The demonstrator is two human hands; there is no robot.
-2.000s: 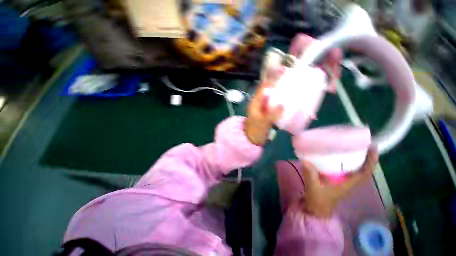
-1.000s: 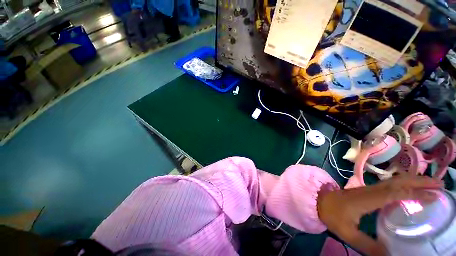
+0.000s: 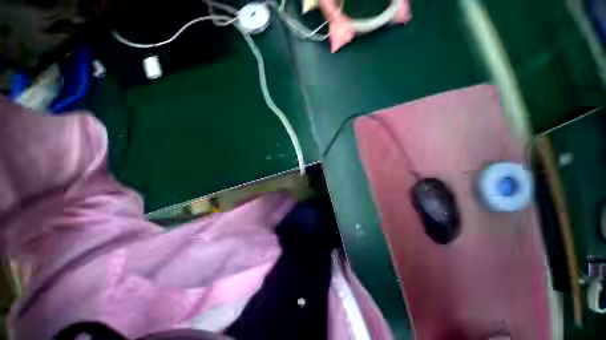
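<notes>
Neither of my hands shows; my pink left sleeve [image 3: 60,156] runs to the left edge, where the hand is cut off or hidden. A black computer mouse [image 3: 436,210] lies on the pink mouse mat [image 3: 465,279], its thin cable running to the bench edge. A light-blue ring [image 3: 506,186] with a white rim lies right of the mouse. At the top edge, part of a pink and white headset [image 3: 342,30] shows, cut off. The picture is blurred.
A white cable with a round puck [image 3: 254,17] crosses the green bench [image 3: 199,126] and hangs over its near edge. A small white plug [image 3: 152,66] and a blue tray [image 3: 74,80] lie at left. A thin brown strip [image 3: 561,226] runs right of the mat.
The view has swung down and right. The monitor, my left hand and the white headset part under it have left the picture. The mouse, mat and light-blue ring now show.
</notes>
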